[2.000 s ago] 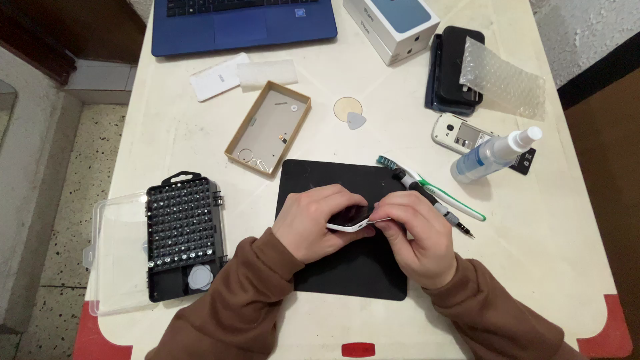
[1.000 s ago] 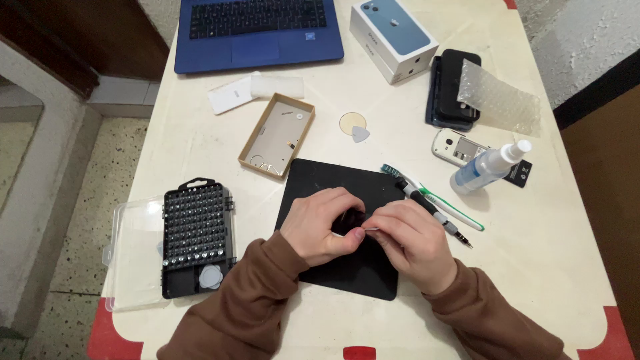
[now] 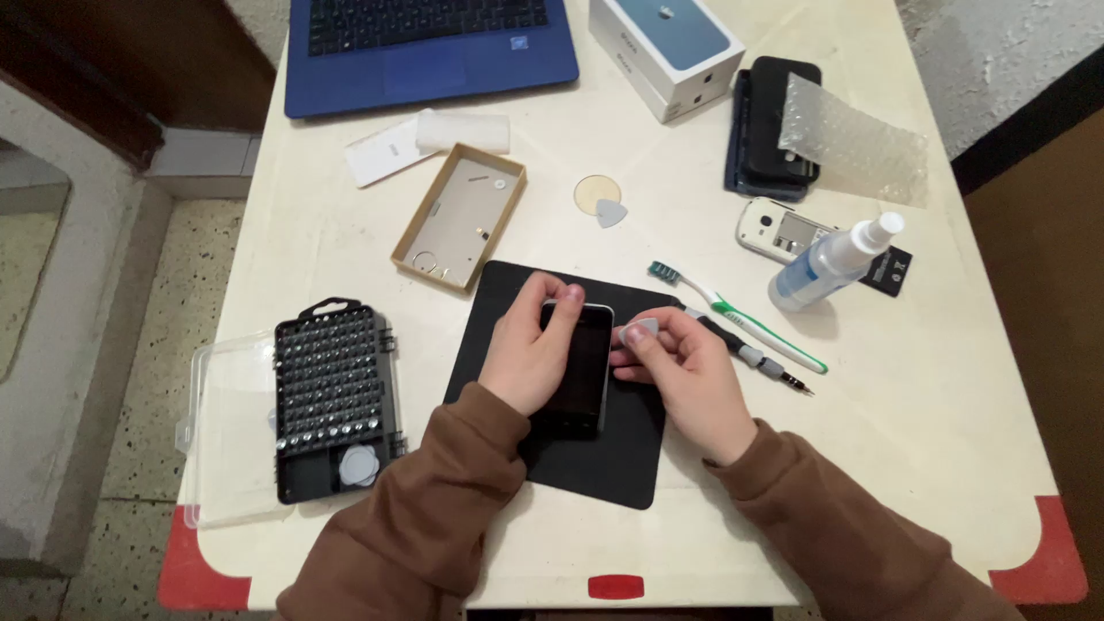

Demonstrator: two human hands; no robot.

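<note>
My left hand [image 3: 536,347] grips a smartphone [image 3: 580,371] by its left side and top, the dark screen facing up. Beneath the phone is a black mat [image 3: 608,466]. Between thumb and fingers of my right hand [image 3: 686,371] is a grey plastic opening pick [image 3: 639,331], close to the phone's right edge. Just beyond that hand lie a precision screwdriver [image 3: 746,352] with a black and grey handle and a green and white toothbrush [image 3: 750,323]. Part of the screwdriver is hidden by the hand.
A bit case [image 3: 332,379] stands at left. Farther back are a shallow box [image 3: 457,216] with small parts, another grey pick [image 3: 611,213], a blue laptop [image 3: 431,69], a phone box [image 3: 668,52], black cases [image 3: 772,129], bubble wrap [image 3: 849,142], an opened phone [image 3: 780,231] and a spray bottle [image 3: 819,263].
The phone, earlier tilted up between both hands, now lies screen up at the mat. My right hand has come away from it to the right, and the pick now shows plainly between its fingers.
</note>
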